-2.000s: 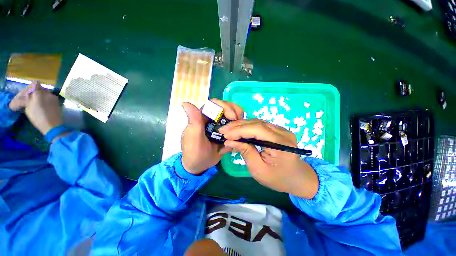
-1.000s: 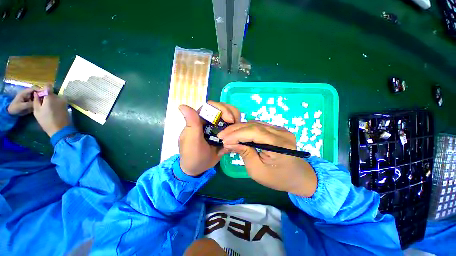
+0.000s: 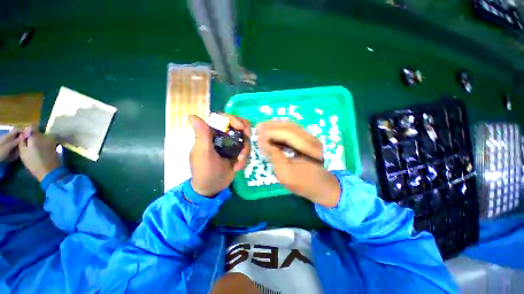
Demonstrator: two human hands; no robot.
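My left hand [image 3: 210,163] holds a black rounded device housing [image 3: 228,143] between thumb and fingers, over the left edge of the green tray. A small white rectangle with a yellow edge [image 3: 219,122] stands out from the top of the housing. My right hand [image 3: 296,161] is over the green tray [image 3: 351,132], apart from the housing, and blurred. It holds slim black tweezers [image 3: 307,153]; their tip cannot be made out. Many small white pieces [image 3: 333,136] lie loose in the tray.
A tan-striped sheet [image 3: 188,92] lies left of the tray, below a grey metal upright [image 3: 221,43]. A black pocket tray [image 3: 422,166] and a silvery pocket tray [image 3: 499,172] are at right. Small assemblies [image 3: 411,76] lie beyond. At left, another person's hands [image 3: 35,150] are beside a pale sheet [image 3: 81,123].
My right hand has moved away from the housing, rightward over the tray, with the tweezers. The housing stays in my left hand. The whole view has shifted and tilted.
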